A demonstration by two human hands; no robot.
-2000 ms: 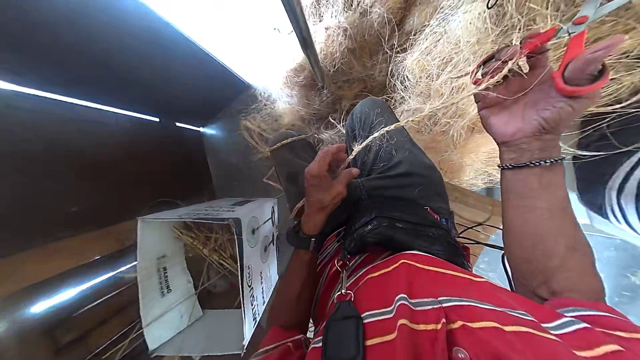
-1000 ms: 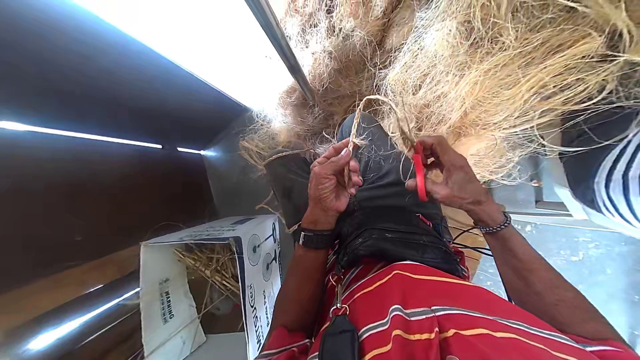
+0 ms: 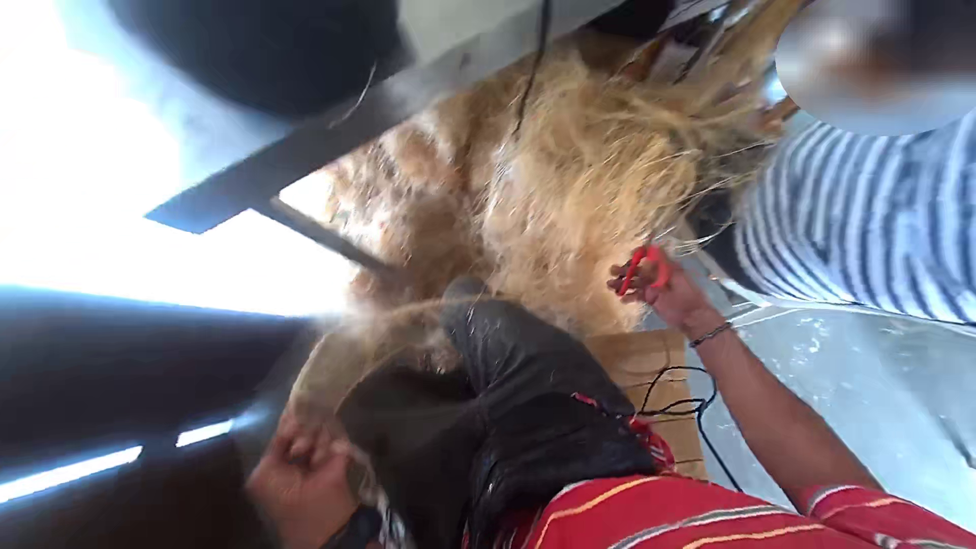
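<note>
Red-handled scissors [image 3: 646,273] are in my right hand [image 3: 671,290], its fingers at the handle loops; the blades are hard to make out against the fibre. My left hand [image 3: 305,469], blurred, is closed at the lower left beside my dark trousers [image 3: 526,381]. A pale twisted fibre cord [image 3: 371,488] hangs from it near my wrist, and a blurred strand [image 3: 305,374] rises above it and arcs over my knees. Beyond my knees spreads a large heap of loose tan fibre [image 3: 564,191], close to my right hand.
At the right is a person in a striped top [image 3: 854,221]. A metal bar [image 3: 328,236] slants down at the upper left. A black cable [image 3: 705,419] lies over a wooden board [image 3: 648,366] by my right thigh. A dark wall [image 3: 152,366] stands on the left.
My left hand has moved left and down from over my lap, away from my right hand. My right hand still holds the scissors. The view has swung, and the carton has left it.
</note>
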